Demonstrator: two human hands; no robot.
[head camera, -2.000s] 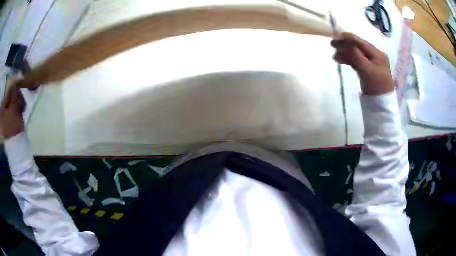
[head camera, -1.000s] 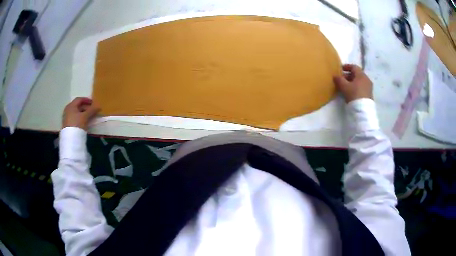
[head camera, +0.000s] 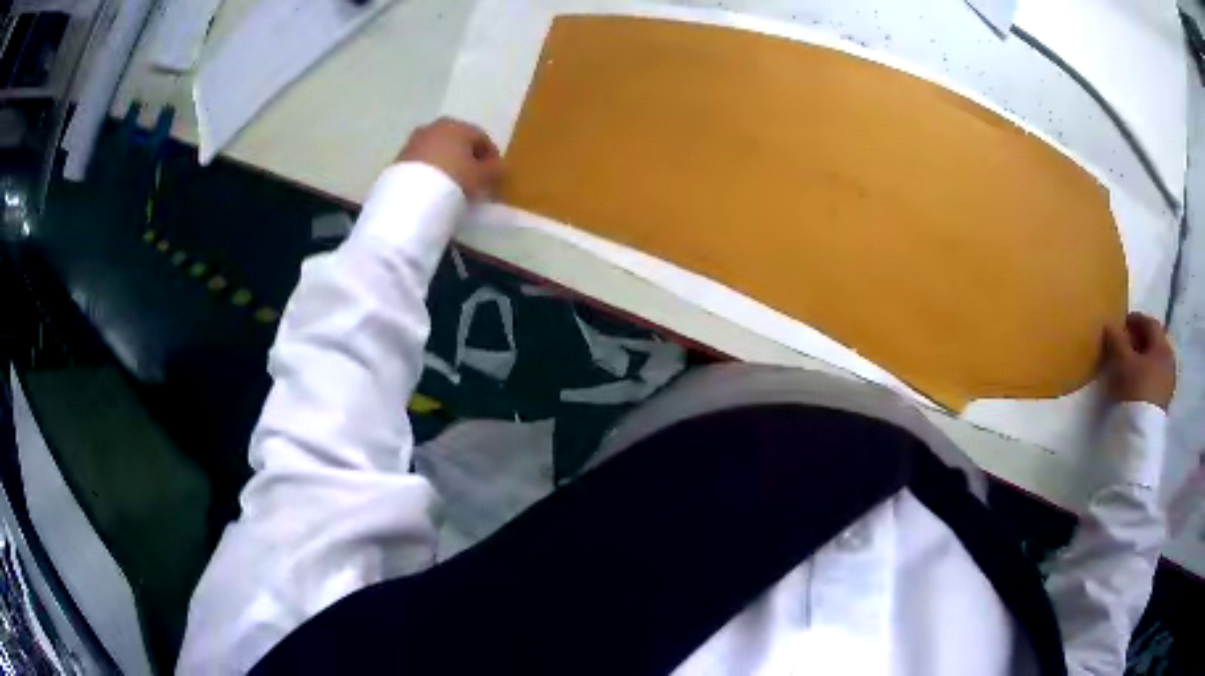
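Observation:
The large tan-orange pattern template (head camera: 806, 198) lies flat on white fabric (head camera: 634, 251), whose margin shows around its edges. Its rounded end is at the right, its straight end at the left. My left hand (head camera: 459, 156) is at the template's lower left corner, fingers bent at the edge. My right hand (head camera: 1139, 361) is at the rounded end, fingertips touching the edge. Whether either hand pinches the card or only rests on it is hard to tell.
The pale table has a red front edge (head camera: 601, 305). White sheets (head camera: 264, 60) lie at the back left. A thin dark strip (head camera: 1103, 112) lies behind the template. White scraps (head camera: 486, 333) and yellow-black tape (head camera: 212, 277) are on the green floor.
The template was raised and seen nearly edge-on, then came down flat on the white fabric. The view has since turned left, so the template and both hands sit further right and tilted.

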